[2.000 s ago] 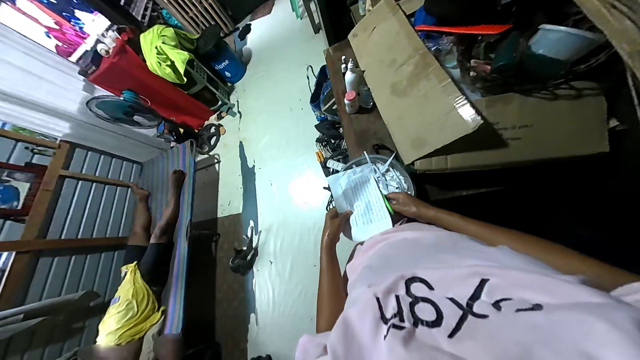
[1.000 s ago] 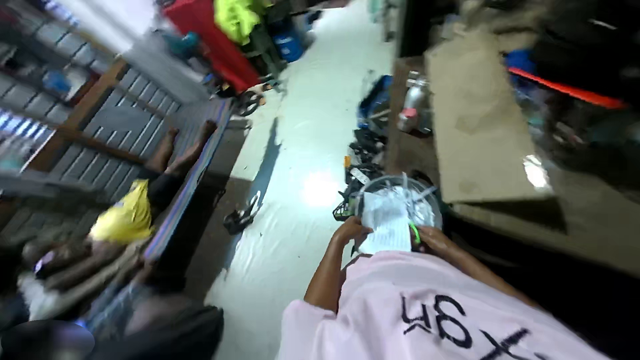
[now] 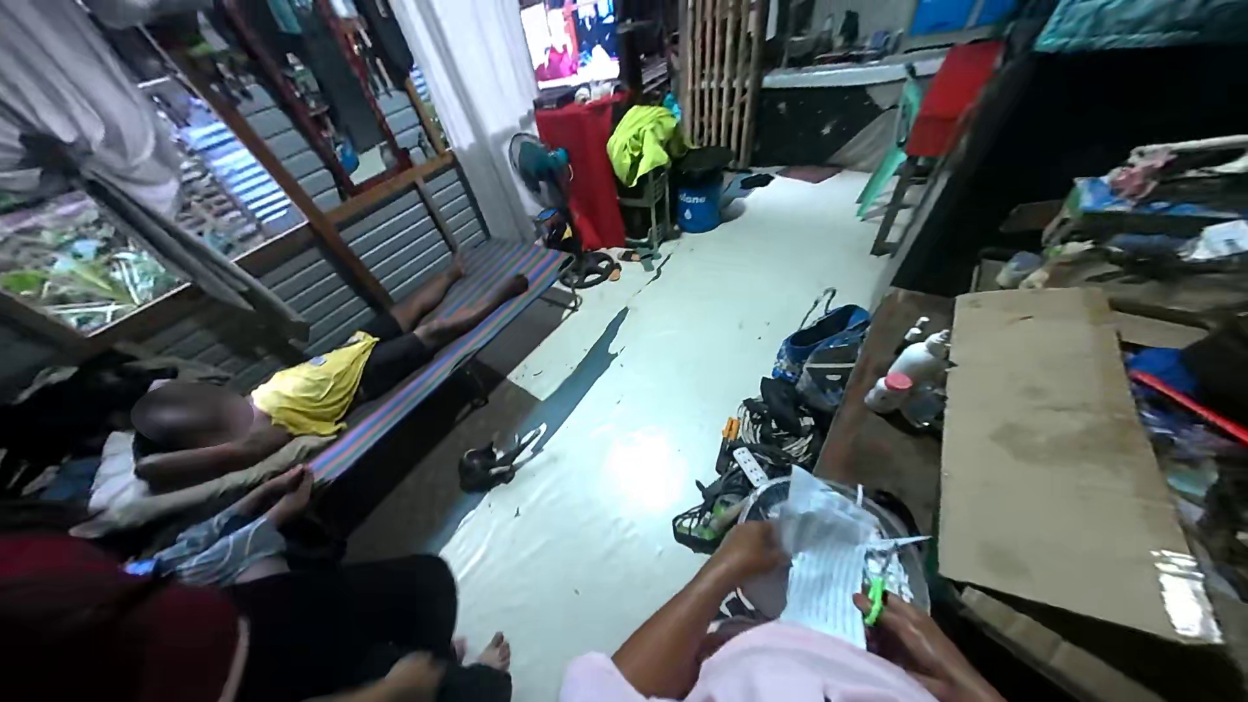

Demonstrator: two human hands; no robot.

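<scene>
My left hand (image 3: 754,551) grips the left edge of a thin printed sheet (image 3: 824,575), which looks like paper or plastic film. On the sheet's right side, my right hand (image 3: 892,619) holds scissors with green handles (image 3: 875,602); their blades point away from me, near the sheet's right edge. Behind and under the sheet is a round basin or fan-like frame (image 3: 912,561) with pale strips in it; which of the two it is I cannot tell. Part of the sheet's lower end lies against my pink shirt.
A flattened cardboard piece (image 3: 1043,439) lies to the right, beside bottles (image 3: 916,359) on a wooden bench (image 3: 868,444). Cables and a power strip (image 3: 750,466) are on the floor. One person lies on a striped bed (image 3: 439,366) at left; another person sits at lower left.
The view has swung up and left, bringing in the seated person and more of the room. Both hands still hold the sheet and the green-handled tool.
</scene>
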